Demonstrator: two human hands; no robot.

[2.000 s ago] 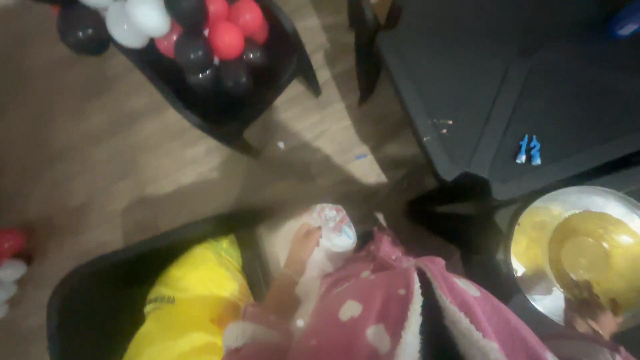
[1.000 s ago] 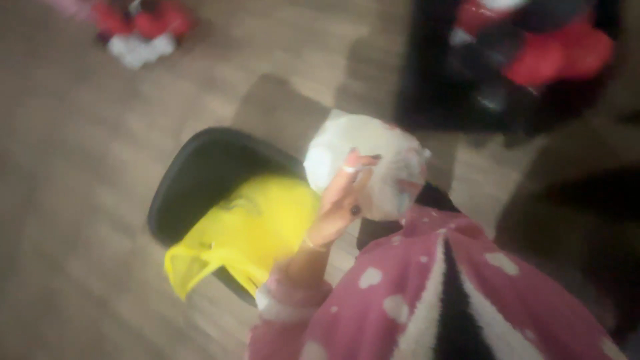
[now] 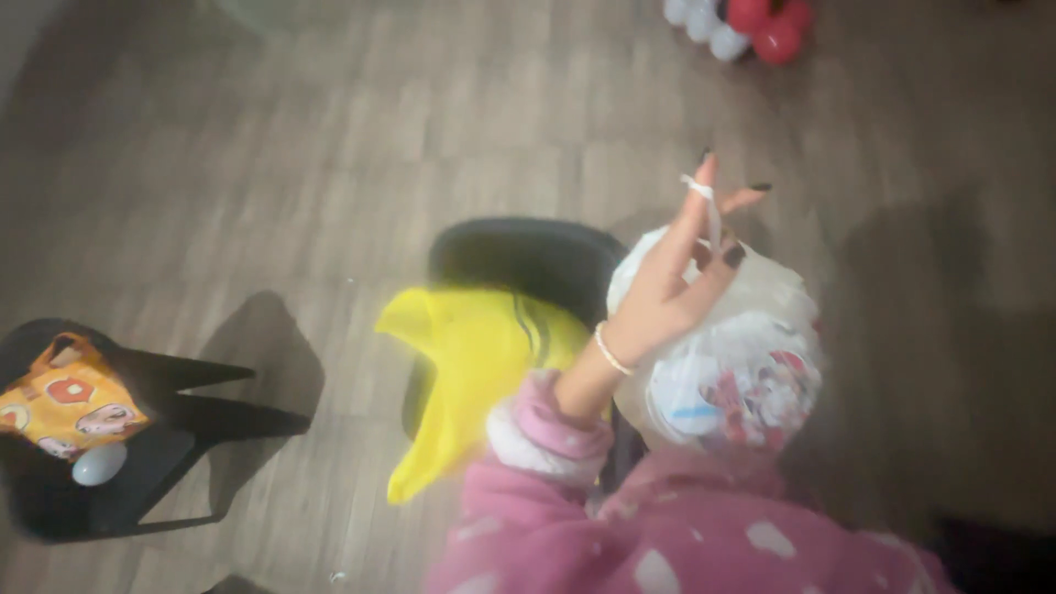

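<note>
My left hand (image 3: 672, 285), with a beaded bracelet at the wrist, is raised in front of a white translucent plastic bag (image 3: 742, 363) with several printed and coloured items inside. A thin white loop, perhaps the bag's handle, is hooked over its fingers. A yellow plastic bag (image 3: 495, 338) lies on a black chair (image 3: 528, 247) just left of the white bag. My right hand is not in view.
At the left, another black chair (image 3: 157, 470) holds an orange printed bag (image 3: 87, 396) and a white balloon (image 3: 100, 465). Red balloons (image 3: 777, 40) and white balloons (image 3: 728, 41) are near the top edge, over a wood-patterned floor (image 3: 346, 165).
The view has swung far round, away from the black table and metal bowl. My right hand, by the bowl two seconds ago, has left the view. My left hand's fingers are now more extended.
</note>
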